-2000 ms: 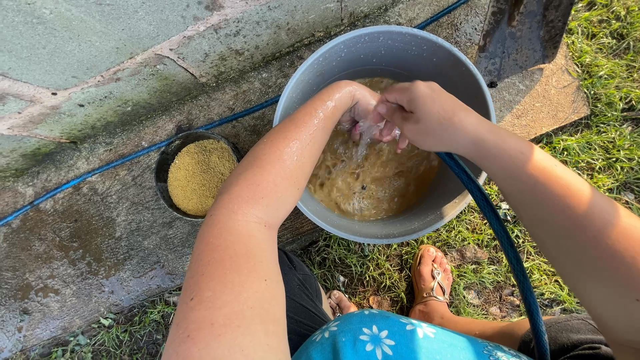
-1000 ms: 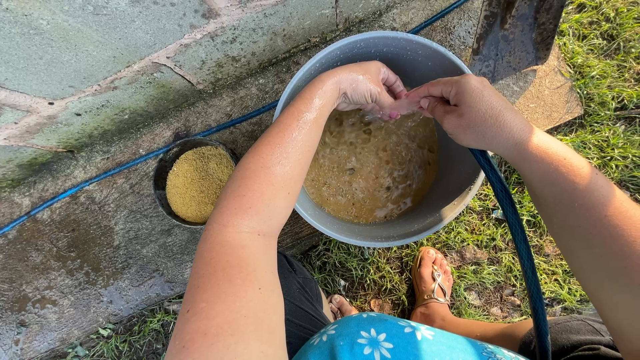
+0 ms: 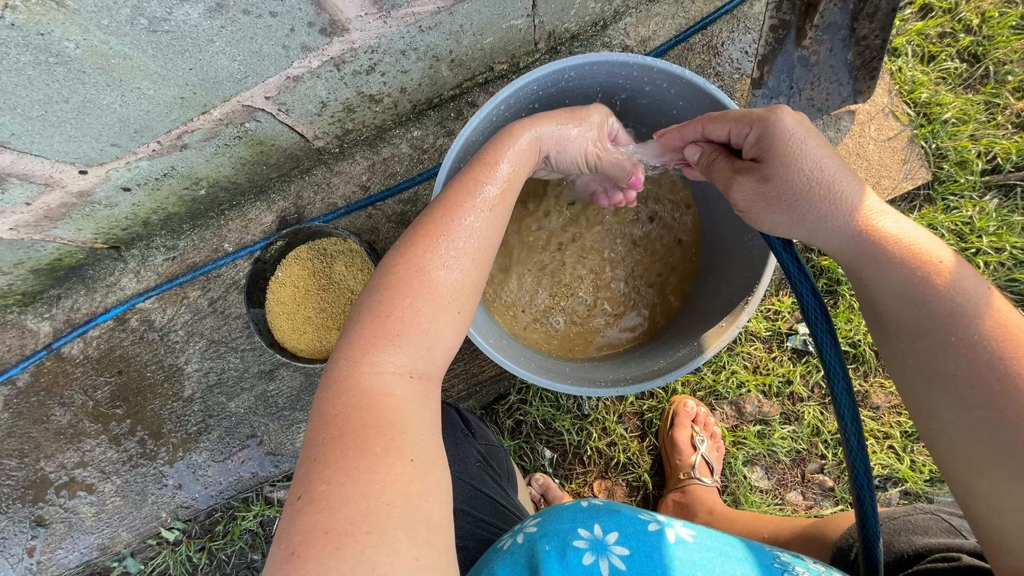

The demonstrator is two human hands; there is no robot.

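Observation:
Below my hands stands a round grey plastic tub point(image 3: 732, 308) holding cloudy brown water point(image 3: 592, 272) with a rippled, bubbly surface. My right hand point(image 3: 768, 164) grips the end of a blue garden hose point(image 3: 824, 336) over the tub's upper right; the hose tip itself is hidden by the fingers. Water sprays leftward from it onto my left hand point(image 3: 588, 156), which is wet, with curled fingers and nothing plainly in it. Left of my left forearm, a dark round bowl point(image 3: 258, 300) holds yellow grain-like meal point(image 3: 316, 296).
A blue hose length point(image 3: 184, 278) runs over the concrete ledge point(image 3: 120, 416) behind bowl and tub, along a stone wall point(image 3: 160, 72). A dirty metal sheet point(image 3: 824, 56) lies at upper right. Grass point(image 3: 960, 144) and my sandalled foot point(image 3: 694, 448) are beside the tub.
My left hand was up near the right fingers one second ago; it now hangs lower with its fingers curled under the water stream. The right hand still holds the hose.

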